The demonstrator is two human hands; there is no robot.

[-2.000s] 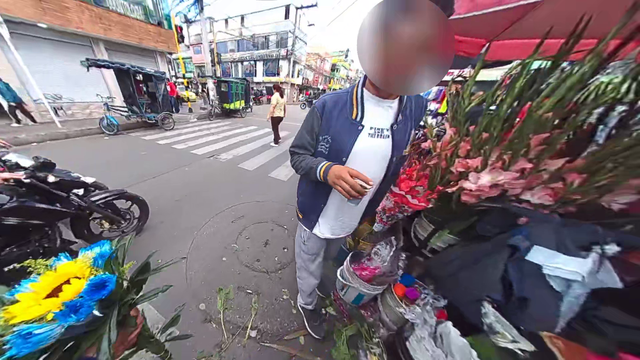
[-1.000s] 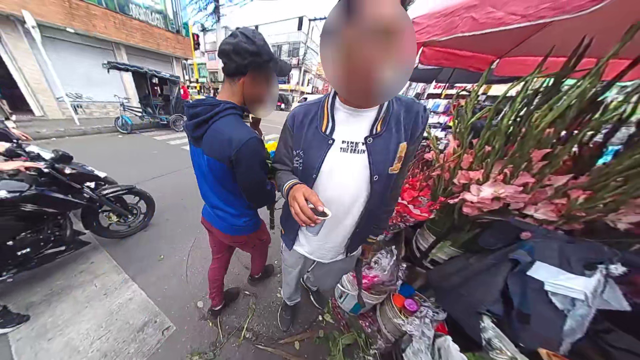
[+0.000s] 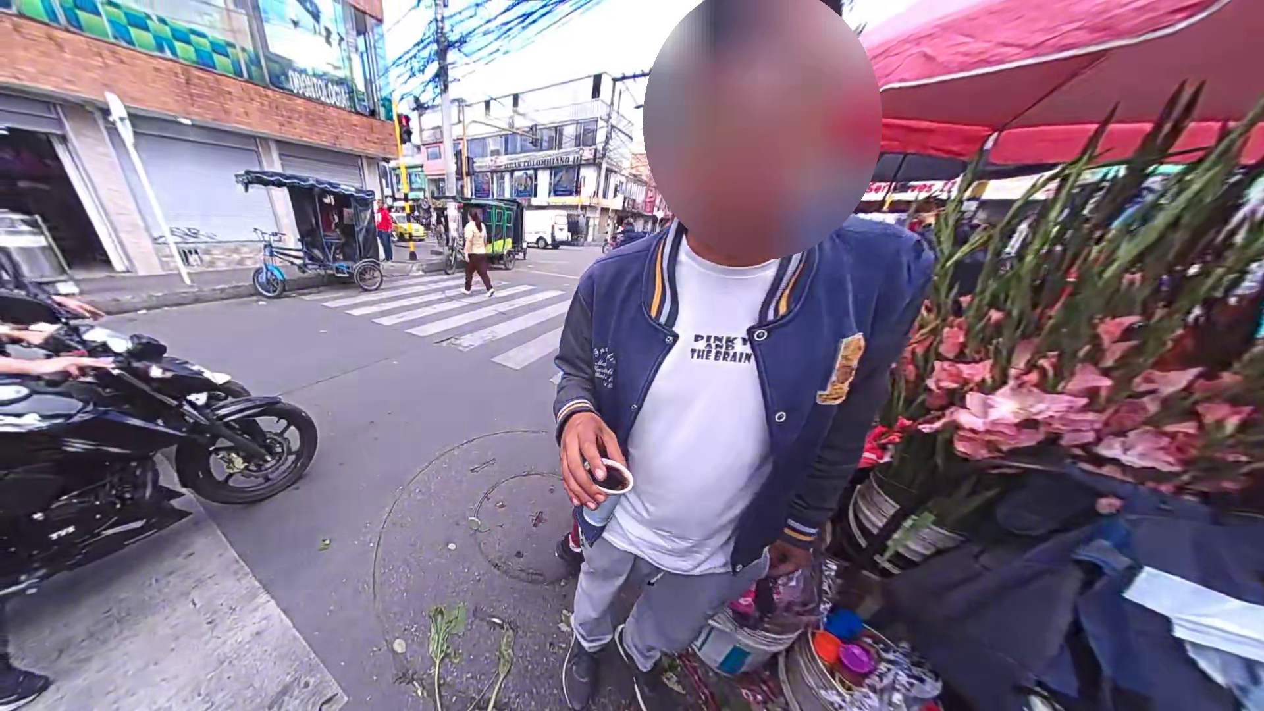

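Note:
Neither my left hand nor my right hand shows in the head view. A person in a blue varsity jacket stands close in front, holding a small cup of dark drink in one hand. That person's other hand hangs beside a white bucket. Pink gladiolus flowers with tall green stems fill the right side. Below them lies dark cloth with a white sheet on it.
Motorcycles stand at the left. Cut stems lie on the road by a manhole cover. A red canopy hangs at upper right. Beyond are a crosswalk, a blue pedal cart and a walking person.
The person in a blue hoodie and cap, beside the jacketed person one second ago, is mostly out of sight. The sunflower bouquet seen at lower left two seconds ago is no longer in view.

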